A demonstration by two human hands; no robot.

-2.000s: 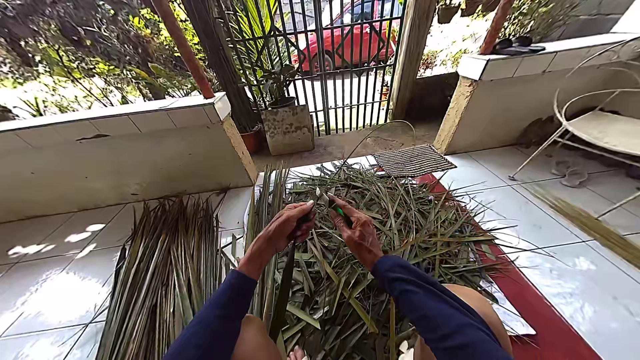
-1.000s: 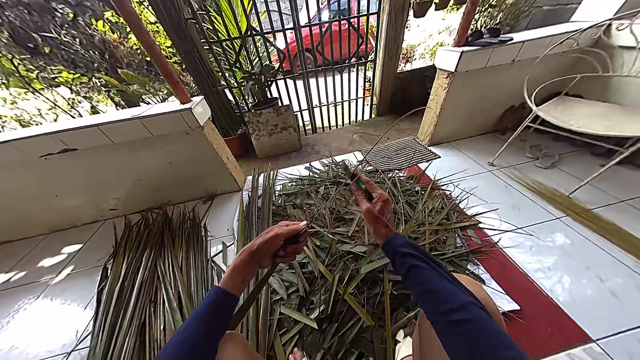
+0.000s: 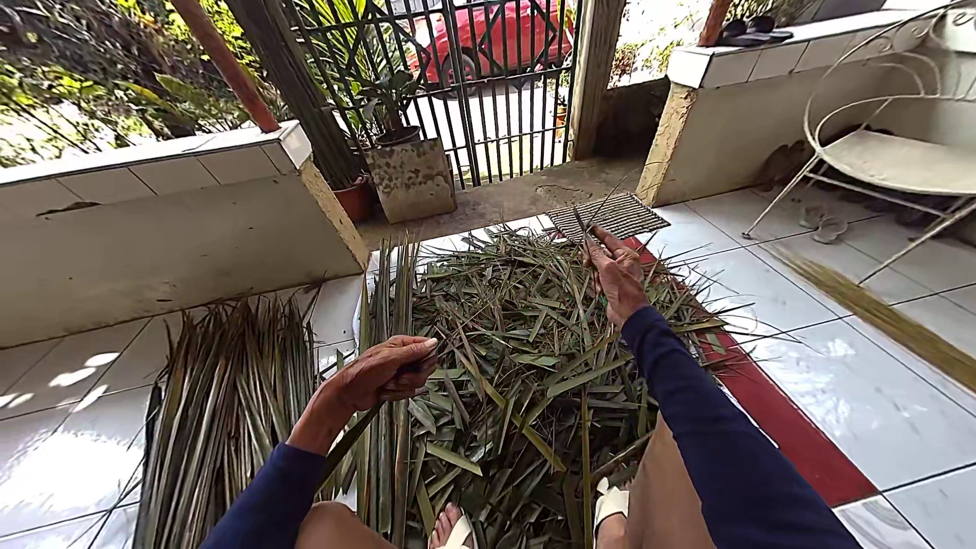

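My left hand (image 3: pixel 393 371) is closed on a long green leaf strip (image 3: pixel 352 442), which trails down past my left wrist. Out to the right, over the far side of the heap, my right hand (image 3: pixel 616 273) grips a knife (image 3: pixel 581 226) with its dark blade pointing up and away. A thin, curved strand rises beside the blade; whether my fingers hold it, I cannot tell. Under both hands spreads a heap of cut leaf pieces (image 3: pixel 526 366). Longer leaf strips (image 3: pixel 389 305) lie along its left edge, and a bundle of long, dry leaves (image 3: pixel 229 404) rests on the tiles farther left.
Beyond the heap lie a striped doormat (image 3: pixel 610 216) and a barred metal gate (image 3: pixel 499 114). A potted plant on a concrete block (image 3: pixel 412 181) stands left of the gate. On the right are a white metal chair (image 3: pixel 900 164) and a bundle of thin ribs (image 3: pixel 877 309). Low walls flank the gate.
Two seconds ago my hands were close together over the heap; they are now well apart. The knife hand has moved away to the right, while my left hand has kept its hold on the strip.
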